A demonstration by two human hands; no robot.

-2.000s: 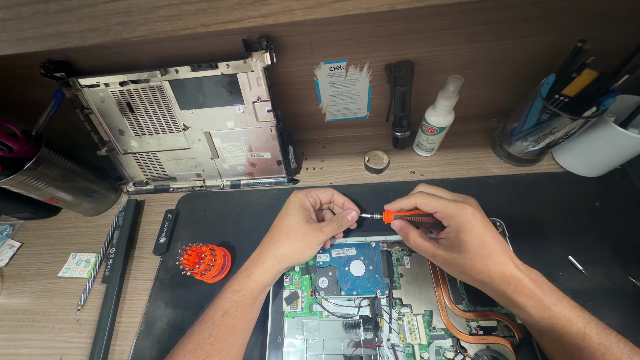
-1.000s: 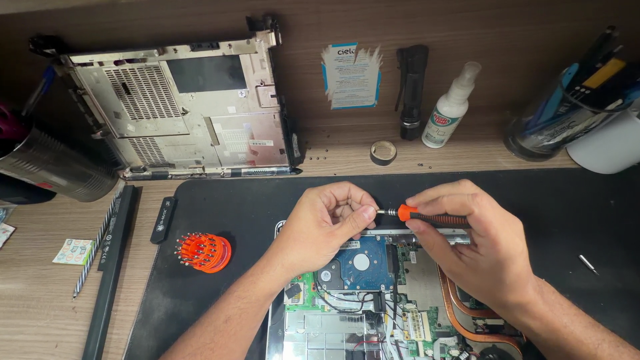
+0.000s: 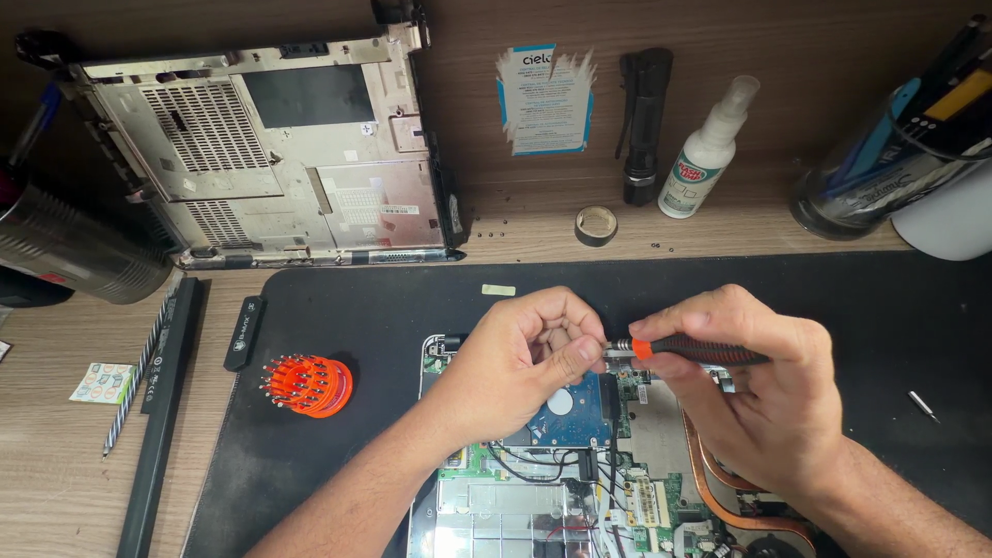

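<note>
My right hand [image 3: 756,387] holds a precision screwdriver [image 3: 697,350] with a black and orange handle, level, its shaft pointing left. The fingertips of my left hand [image 3: 535,360] pinch the shaft's tip end; whatever is between them is hidden. Below both hands lies an opened laptop base [image 3: 504,519] with a blue hard drive board [image 3: 570,422], cables and a copper heat pipe [image 3: 701,480]. An orange bit holder [image 3: 314,385] full of bits stands to the left on the black mat [image 3: 372,310]. A loose screwdriver bit [image 3: 922,405] lies on the mat at the right.
The laptop's bottom cover [image 3: 302,155] leans at the back left. A flashlight [image 3: 645,128], a spray bottle [image 3: 697,163], a tape roll [image 3: 596,225] and small screws [image 3: 490,234] are at the back. A laptop battery [image 3: 163,418] lies left; a pen cup [image 3: 845,186] stands right.
Both hands stay together at the screwdriver's tip over the laptop's back edge. The screwdriver remains in my right hand. The view has shifted slightly.
</note>
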